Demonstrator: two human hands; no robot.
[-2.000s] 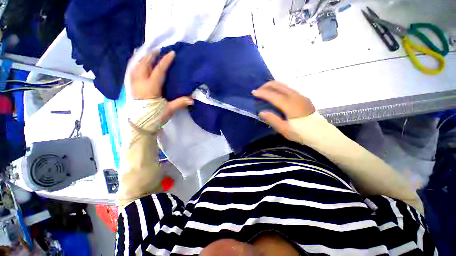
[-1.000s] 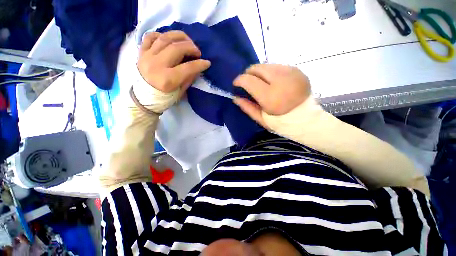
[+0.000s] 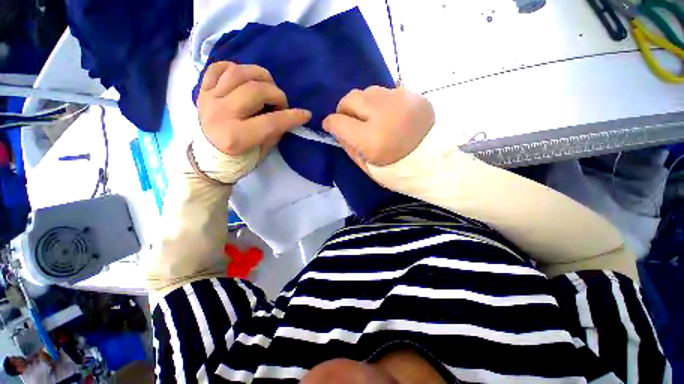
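Observation:
A navy fabric piece (image 3: 330,60) lies at the table's front edge, over white cloth (image 3: 289,214), and hangs down toward my lap. A narrow pale edge shows on it between my hands. My left hand (image 3: 244,111) pinches this edge between thumb and fingers. My right hand (image 3: 379,124) pinches the same edge just to the right, its fingertips close to the left ones. The fingertips hide part of the edge.
Shears with yellow and green handles (image 3: 658,51) and black snips (image 3: 606,19) lie at the upper right. A ruler strip (image 3: 525,155) runs along the front edge. More navy cloth (image 3: 139,60) hangs at the upper left, above a grey motor-like unit (image 3: 82,236). A person (image 3: 41,369) shows at lower left.
Both hands have come closer together along the pale edge. My right hand has moved left from the fabric's right side and now pinches the edge. The view has shifted, so the shears sit nearer the corner.

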